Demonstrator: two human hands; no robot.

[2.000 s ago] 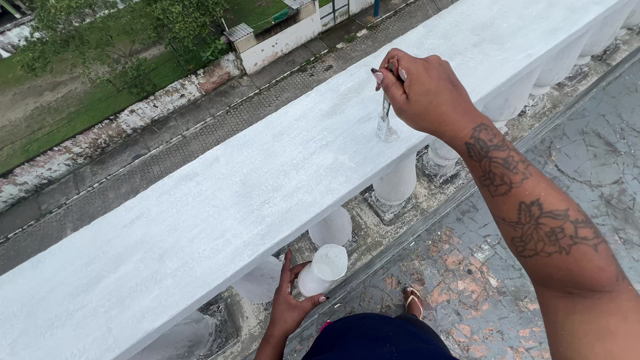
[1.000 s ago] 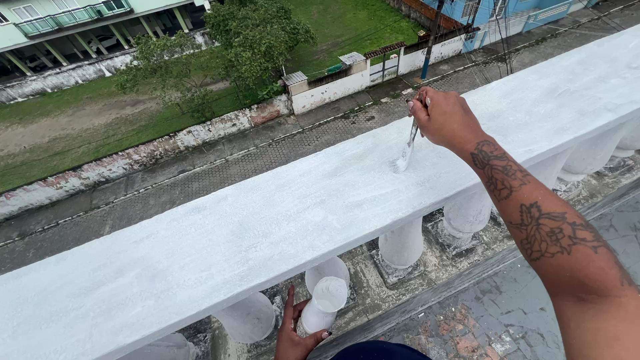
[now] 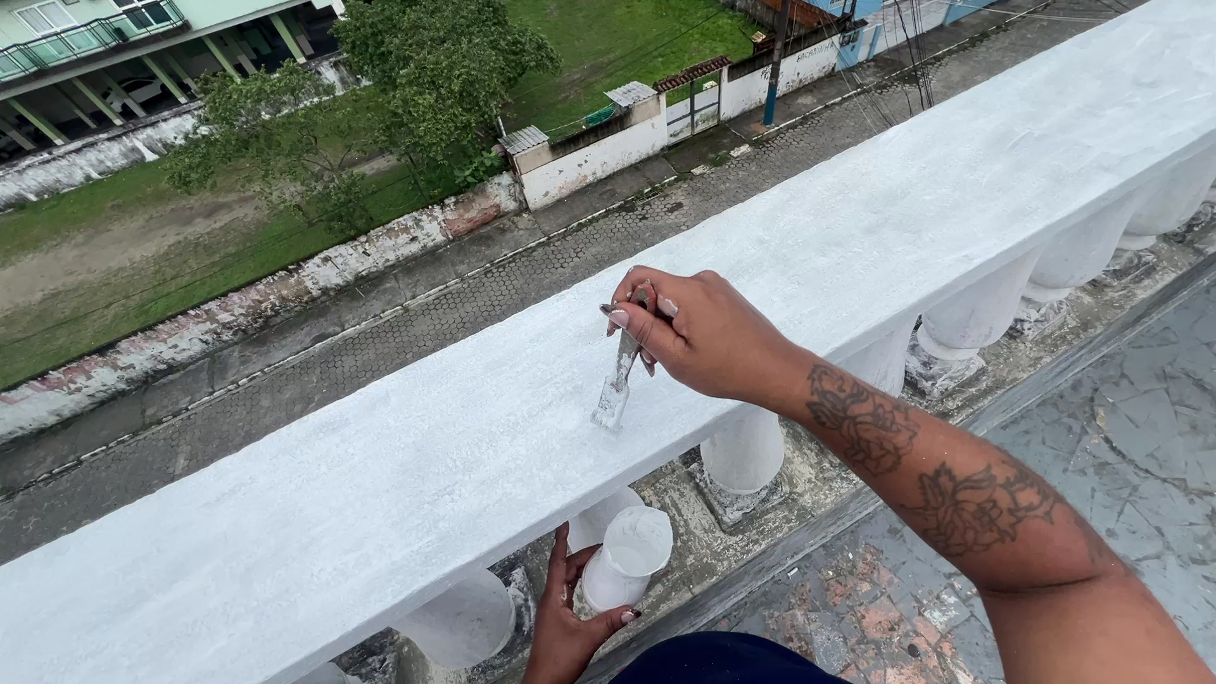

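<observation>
My right hand (image 3: 698, 328) grips the handle of a paintbrush (image 3: 619, 385) coated in white paint. Its bristles touch the white top rail of a balustrade (image 3: 380, 484), near the middle of the view. Below the rail's inner edge, my left hand (image 3: 570, 613) is around a white plastic cup or container (image 3: 627, 560), fingers on its left side and thumb at its lower side. White paint shows in the container's mouth. The rail's surface looks white throughout, with faint brush texture.
White balusters (image 3: 746, 451) stand under the rail on a weathered ledge (image 3: 817, 470). A worn grey floor (image 3: 1121, 437) lies on the inner side. Far below, beyond the rail, run a paved street (image 3: 532, 275) and a peeling wall (image 3: 351, 271), with a tree (image 3: 446, 76) behind.
My right hand with the brush has moved left and nearer along the rail since a second ago. The left hand still holds the container beneath the rail. The view has shifted since the earliest frame.
</observation>
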